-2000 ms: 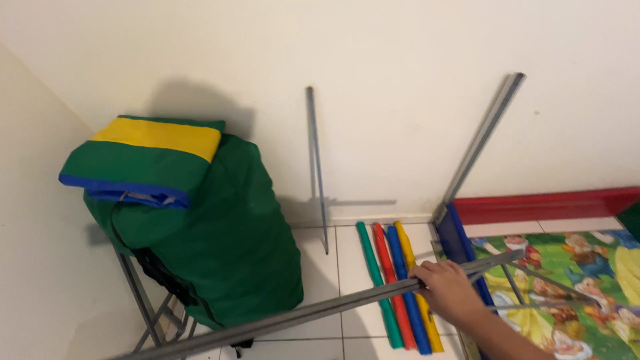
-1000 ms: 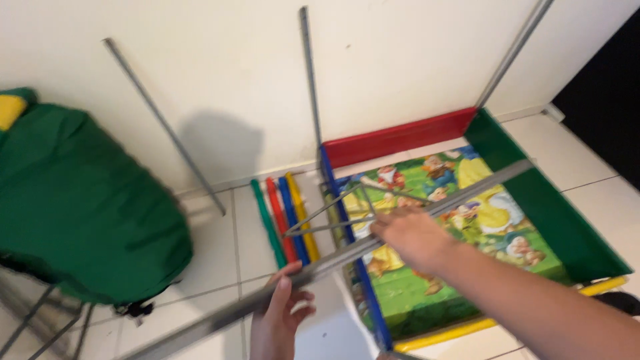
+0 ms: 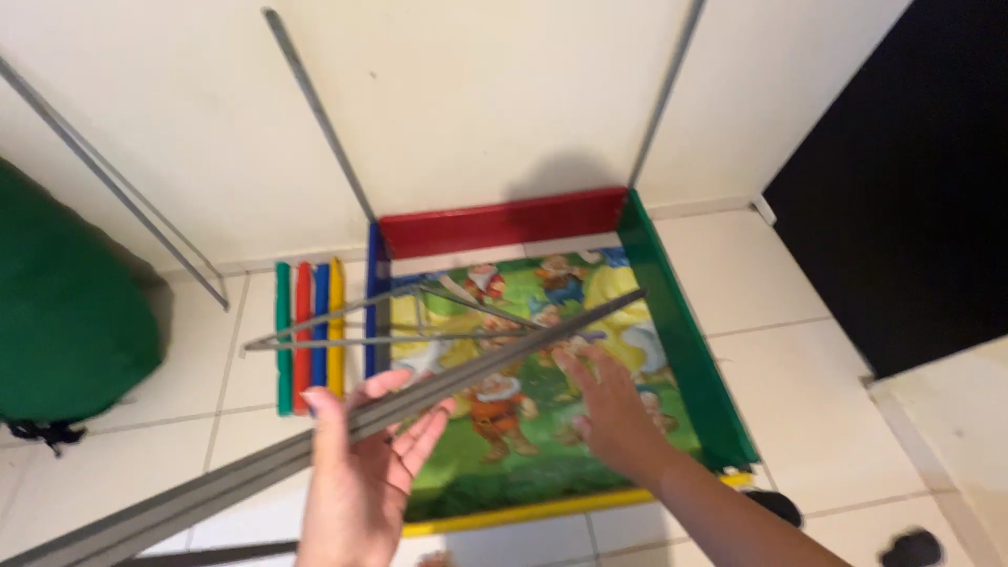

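Note:
My left hand (image 3: pixel 370 457) supports a bundle of long grey metal bars (image 3: pixel 441 382), its thumb on one side and the fingers loosely on the other. Below and right of the bars' far end, my right hand (image 3: pixel 614 413) has its fingers apart and holds nothing. A thin grey metal frame (image 3: pixel 331 343) with triangular shapes shows beyond the bars. Under them is a low rectangular frame with a red panel (image 3: pixel 504 224), a blue panel (image 3: pixel 378 307), a green panel (image 3: pixel 685 339) and a yellow edge (image 3: pixel 535 510), around a mat printed with cartoon dwarfs (image 3: pixel 551 433).
Several coloured tubes, among them a red one (image 3: pixel 302 339), lie on the tiles left of the frame. Grey poles (image 3: pixel 323 118) rise by the wall. A green fabric bag (image 3: pixel 71 307) stands at the left, a black panel (image 3: pixel 906 189) at the right. Dark footwear (image 3: pixel 911 549) shows at lower right.
My right hand has let go of the bars and moved off them. My left hand, out of view in the oldest frame, now supports them. The view has shifted right.

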